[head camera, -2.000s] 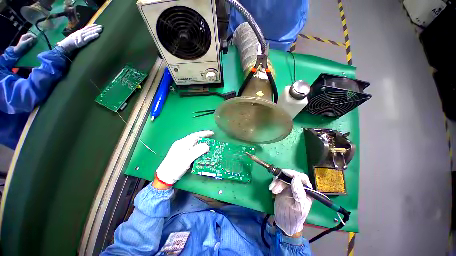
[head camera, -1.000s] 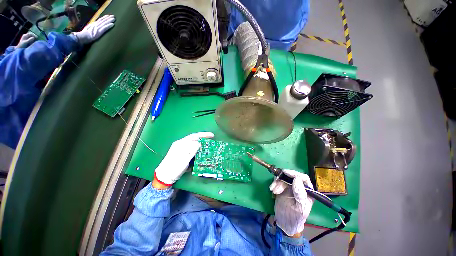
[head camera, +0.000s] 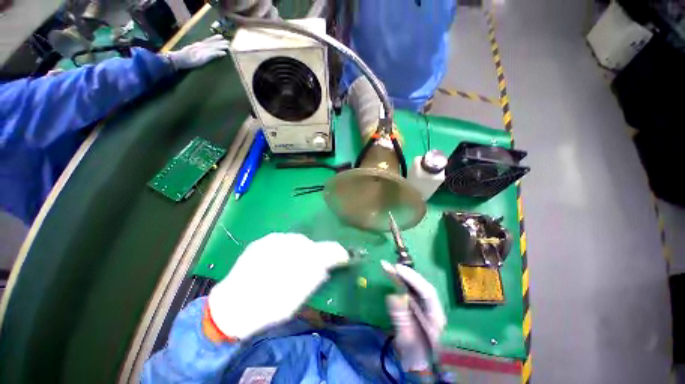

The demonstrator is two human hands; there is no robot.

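Observation:
My left hand (head camera: pixel 274 285), white-gloved with an orange-red band at the cuff, is raised toward the camera and blurred. A blurred, steeply tilted green circuit board (head camera: pixel 359 289) shows at its fingertips, between both hands; its edges are hard to make out. My right hand (head camera: pixel 417 319), also gloved and blurred, holds the soldering iron (head camera: pixel 402 251). The iron points up and away, its tip in front of the lower rim of the round fume hood (head camera: pixel 375 199).
Behind are a cream ionizer (head camera: pixel 285 94), blue pen (head camera: pixel 251 165), black tweezers (head camera: pixel 309 190) and white bottle (head camera: pixel 428 175). At right are a black fan (head camera: pixel 484 171), iron stand (head camera: pixel 477 238) and sponge (head camera: pixel 481 283). Another board (head camera: pixel 186 169) lies on the conveyor (head camera: pixel 113 217); a person's gloved hand (head camera: pixel 197 54) rests beyond.
The board has left its place on the mat, and my left hand has risen. The iron has swung from pointing left to pointing away. The camera view has shifted; the other person's arm reaches farther right.

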